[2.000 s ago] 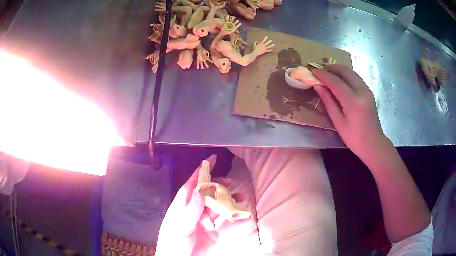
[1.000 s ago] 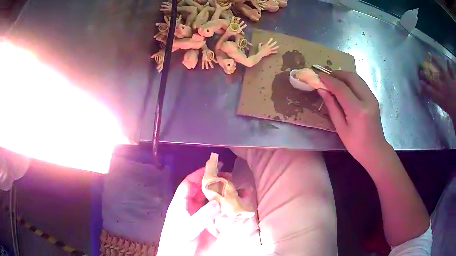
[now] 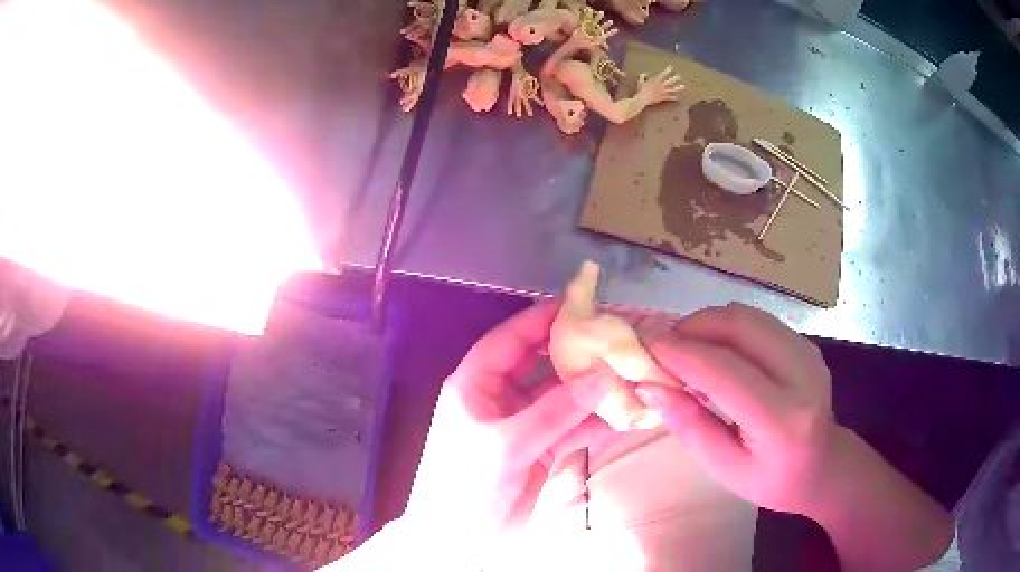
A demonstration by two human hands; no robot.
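A pale yellow moulded figure body (image 3: 598,341) is held between both hands over the lap. My left hand (image 3: 503,408) grips its left side, partly washed out by glare. My right hand (image 3: 749,402) has its fingers at the body's right side; the loose pale part is hidden or cannot be told apart there. The small white dish (image 3: 735,168) stands on the brown cardboard (image 3: 638,168) over a dark wet stain. Thin pale sticks (image 3: 783,207) lie crossed beside the dish.
A heap of tan figures (image 3: 481,89) lies on the metal table (image 3: 503,212), one hand overlapping the cardboard. A dark rod (image 3: 408,168) crosses the table edge. Glaring light (image 3: 123,168) fills the left. A blue tray (image 3: 296,413) holds brown-tan pieces low left.
My right hand has left the dish and come down to the body in my left hand. The body is raised. The view has shifted, and the other person's hand at the far right is gone.
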